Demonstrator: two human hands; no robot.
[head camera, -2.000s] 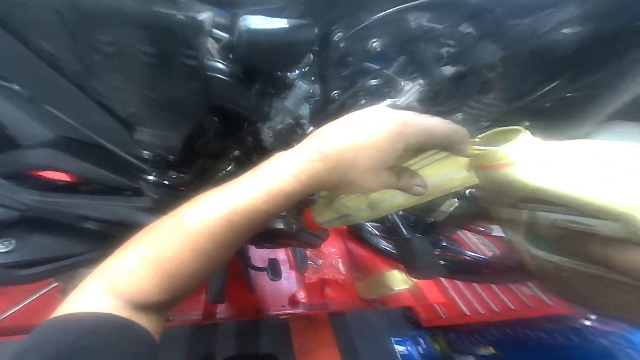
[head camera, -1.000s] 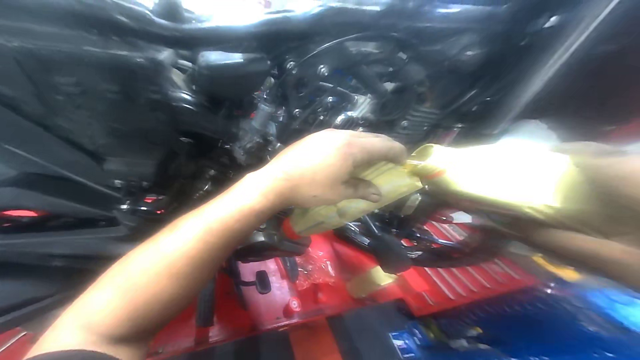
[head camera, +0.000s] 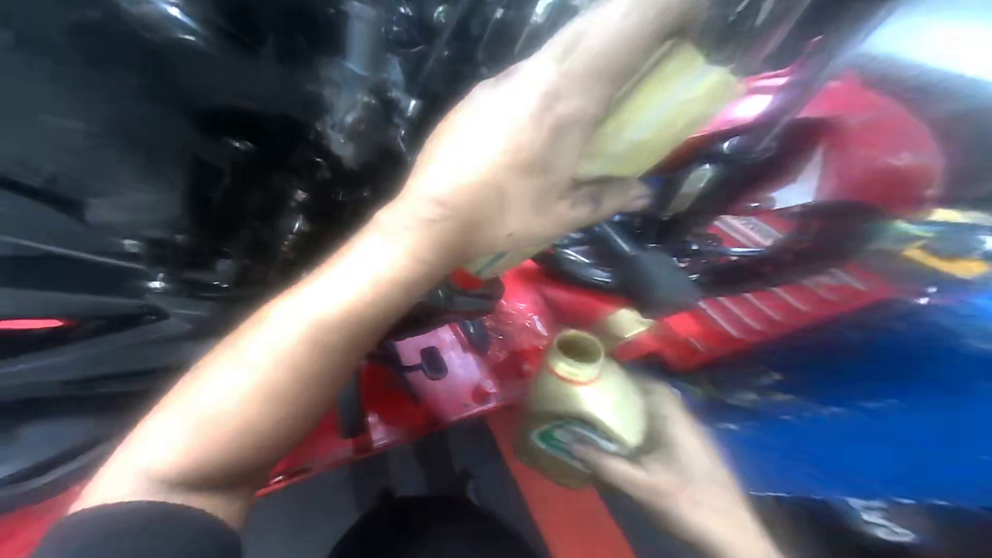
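Observation:
My left hand (head camera: 527, 155) grips a pale yellow piece (head camera: 666, 116), perhaps cut or folded plastic, which slants beside dark engine parts (head camera: 364, 85) of a motorcycle. Its lower end shows under my wrist; the upper end lies partly behind my fingers. Lower right, my right hand (head camera: 651, 457) is closed around a yellowish plastic bottle (head camera: 597, 395), held roughly upright with its uncapped mouth toward me. A green and white label is partly covered by my fingers. The bottle and the yellow piece are apart. Motion blur softens both hands.
Black bodywork (head camera: 77, 209) fills the left. Below the engine lies a red slatted surface (head camera: 744, 318) with a pink panel (head camera: 442, 372) and clear plastic wrapping (head camera: 519, 318). A black-handled tool (head camera: 651, 271) lies near the yellow piece. A blue surface (head camera: 852, 434) is at the right.
The bottle was tilted with its mouth at the yellow piece; my right hand has moved it down and away and turned it upright. My left hand still holds the yellow piece. The view has shifted.

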